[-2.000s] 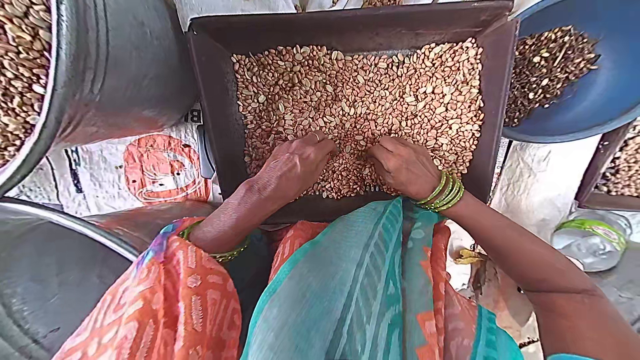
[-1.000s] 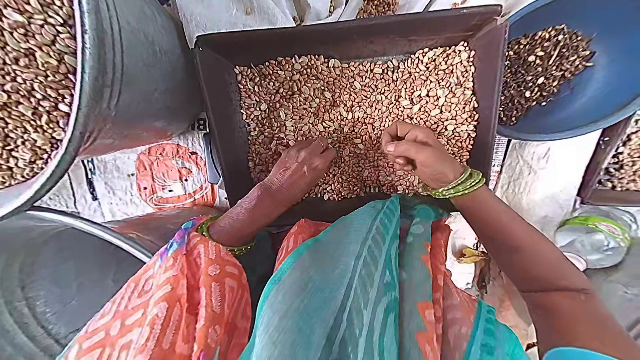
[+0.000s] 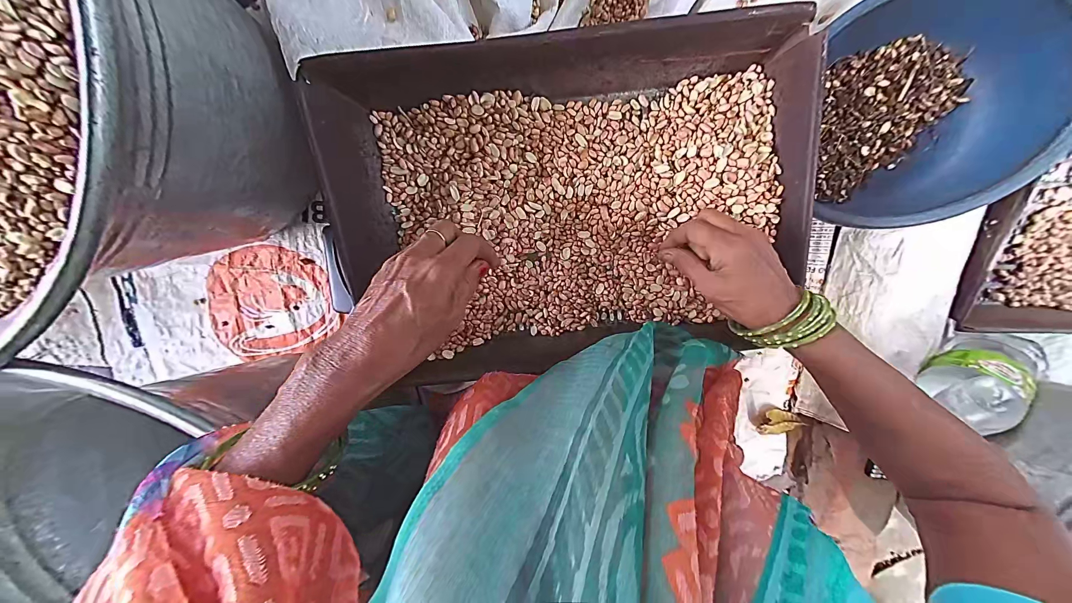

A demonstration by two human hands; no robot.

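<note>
Shelled peanuts (image 3: pixel 569 184), reddish and pale, cover the floor of a dark rectangular tray (image 3: pixel 544 63) in front of me. Over the left part of the peanuts is my left hand (image 3: pixel 431 280), a ring on one finger, its fingertips bent down to them. My right hand (image 3: pixel 729 266), with green bangles at the wrist, is over the right part, thumb and fingers drawn together. Whether either hand pinches a peanut cannot be seen. Both hands are apart from each other.
At the left stand a metal container (image 3: pixel 184 126) of peanuts and another metal vessel (image 3: pixel 75 477). A blue basin (image 3: pixel 997 109) with dark debris lies at the upper right. Below it are a second tray (image 3: pixel 1005 318) of peanuts and a clear plastic bottle (image 3: pixel 980 385). Printed sacks (image 3: pixel 159 327) cover the ground.
Two seconds ago my hands were close together near the tray's middle; now they are farther apart. Since one second ago my right hand has come down closer to the peanuts.
</note>
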